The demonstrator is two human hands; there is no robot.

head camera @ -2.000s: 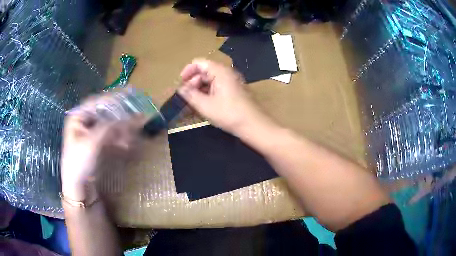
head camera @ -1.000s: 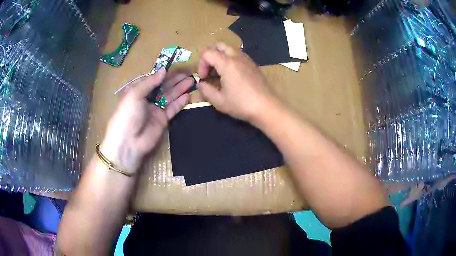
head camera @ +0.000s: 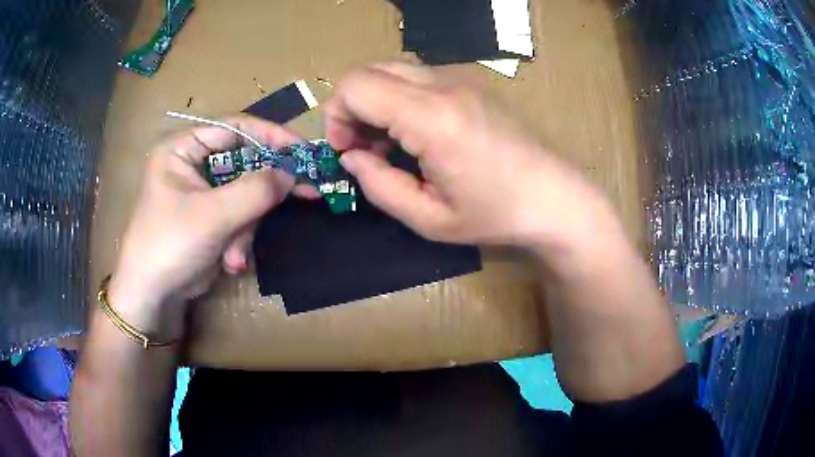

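My left hand (head camera: 201, 201) grips a green circuit board (head camera: 308, 161) between thumb and fingers, above the cardboard. A thin white wire (head camera: 210, 120) curves from the board to the upper left. My right hand (head camera: 420, 152) has its thumb and fingertips at the board's right end; the fingertips partly hide that end, and I cannot tell whether they hold a small piece. A large flat black sheet (head camera: 357, 259) lies below the hands, partly covered by them. A narrow black strip (head camera: 277, 103) with a pale end lies just beyond the left hand.
Another green board (head camera: 159, 40) lies at the upper left. More black sheets (head camera: 449, 31) with white backing lie at the top on the cardboard surface (head camera: 572, 54). Shiny clear tray stacks stand at the left (head camera: 45, 196) and right (head camera: 724, 196). Pink fabric shows at the lower left.
The board in my left hand is now turned chip side up and held across. My right fingers have come to its right end. The black strip now lies on the cardboard. The view has shifted.
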